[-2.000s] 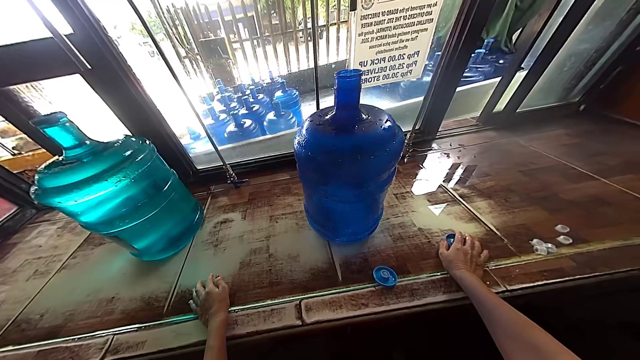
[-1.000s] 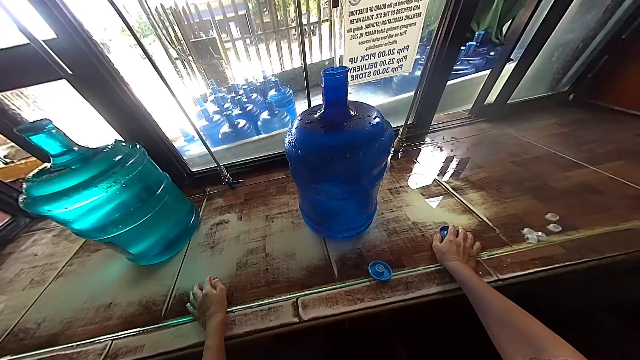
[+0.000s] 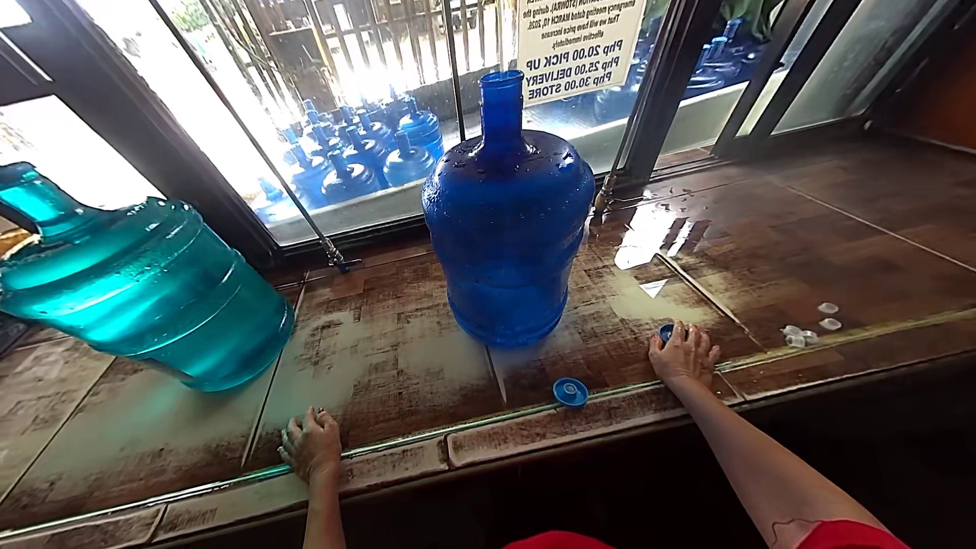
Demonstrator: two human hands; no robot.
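A dark blue water jug point(image 3: 507, 229) stands upright and uncapped on the tiled counter point(image 3: 381, 358), with what looks like a thin stream above its mouth. To its left is a turquoise water jug point(image 3: 152, 290), which looks tilted in this view. My left hand point(image 3: 311, 444) rests on the counter's front edge, fingers slightly curled, with nothing visible in it. My right hand point(image 3: 684, 354) lies on the same edge further right, its fingers on a small blue cap point(image 3: 667, 332). Between the hands, nearer the right one, a blue jug cap point(image 3: 570, 392) lies on the edge.
Several small whitish translucent pieces point(image 3: 799, 335) lie at the right by the counter's edge. Behind the counter stands a framed window point(image 3: 656, 99) with a printed notice point(image 3: 579, 49). Several blue jugs point(image 3: 366, 152) are outside. A thin rod with a metal fitting point(image 3: 333, 252) meets the counter behind the jugs.
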